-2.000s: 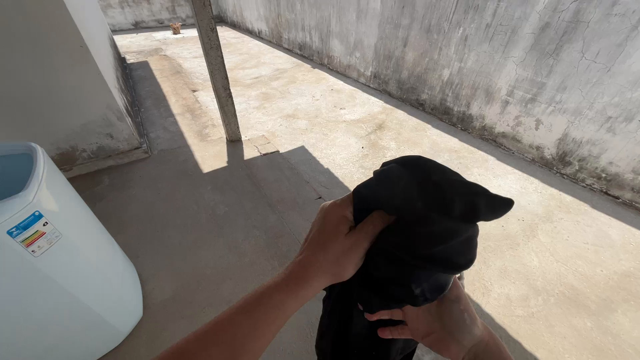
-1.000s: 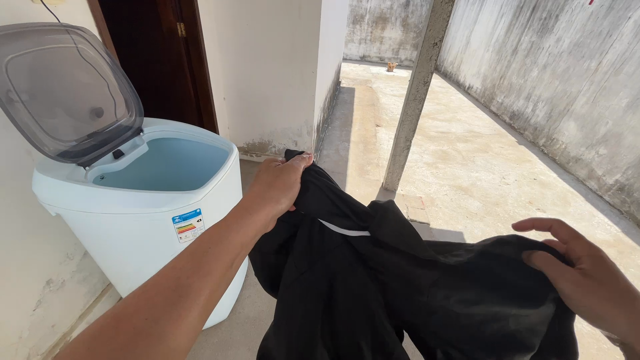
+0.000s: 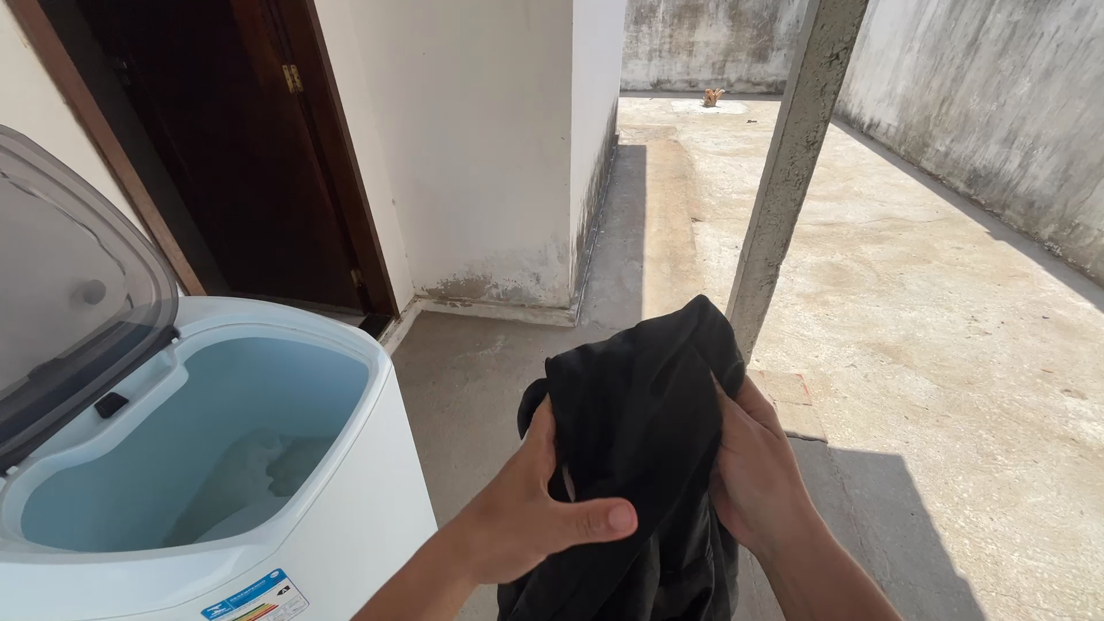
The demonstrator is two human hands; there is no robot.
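A black cloth garment (image 3: 638,414) hangs in folds between my two hands at the lower centre. My left hand (image 3: 543,509) grips its left side, fingers behind the cloth and thumb lying across the front. On the right edge, my right hand (image 3: 755,461) pinches the fabric, its fingers mostly hidden behind it. To the left of the garment stands a white top-loading washing machine (image 3: 362,492), its tinted lid (image 3: 78,285) raised. Water and some submerged cloth (image 3: 250,483) show in its tub, though the cloth's kind cannot be told.
Behind the washer is a dark wooden door (image 3: 216,129) beside a white wall (image 3: 483,155). A concrete post (image 3: 789,172) rises just beyond the garment. Weathered walls (image 3: 983,129) border the sunlit concrete floor (image 3: 931,293), and a small orange-brown object (image 3: 712,97) lies far back.
My hands have come closer together, and the garment that was stretched between them a second ago is now bunched upright. The view has swung left over about two seconds, bringing the washer's tub into sight.
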